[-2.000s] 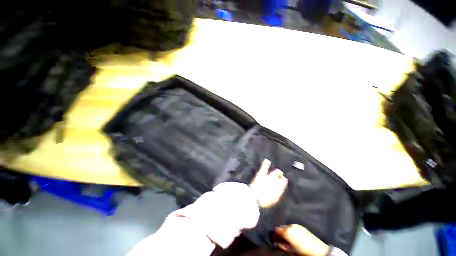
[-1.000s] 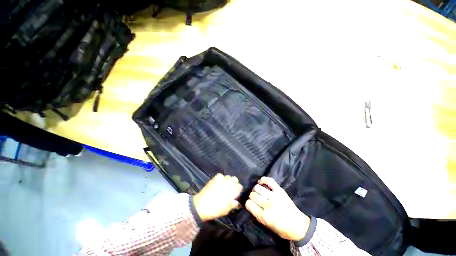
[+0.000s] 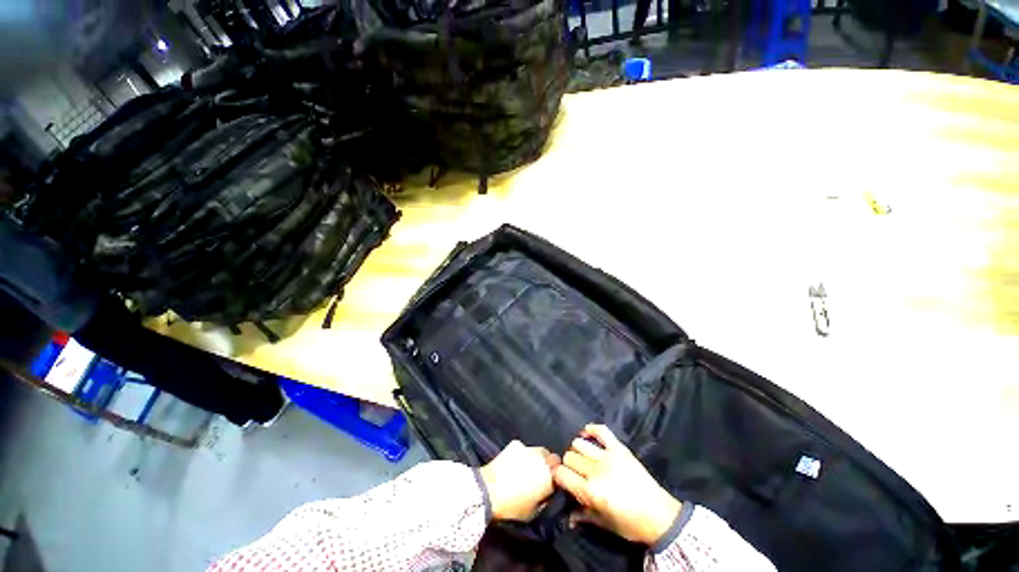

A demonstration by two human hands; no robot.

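An opened backpack (image 3: 536, 335) lies flat at the near table edge, its black inside facing up. Its left half shows a mesh-like panel; its right half shows smooth black lining (image 3: 726, 447) with a small pale label (image 3: 808, 466). My left hand (image 3: 520, 480) and my right hand (image 3: 609, 483) are close together at the bag's near edge, by the fold between the halves. Both hold bunched black fabric there. The fingertips partly hide what is gripped.
Stacked camouflage backpacks (image 3: 240, 212) stand at the left and back left. Small snips (image 3: 820, 310) and a small yellow item (image 3: 878, 205) lie on the table (image 3: 715, 168) at right. A person's dark leg (image 3: 179, 363) and a blue stool (image 3: 352, 422) are at left.
The view has tilted up, so the bag and table sit lower. My left hand has come in against my right hand at the fold. Earlier, my left hand lay on the lining.
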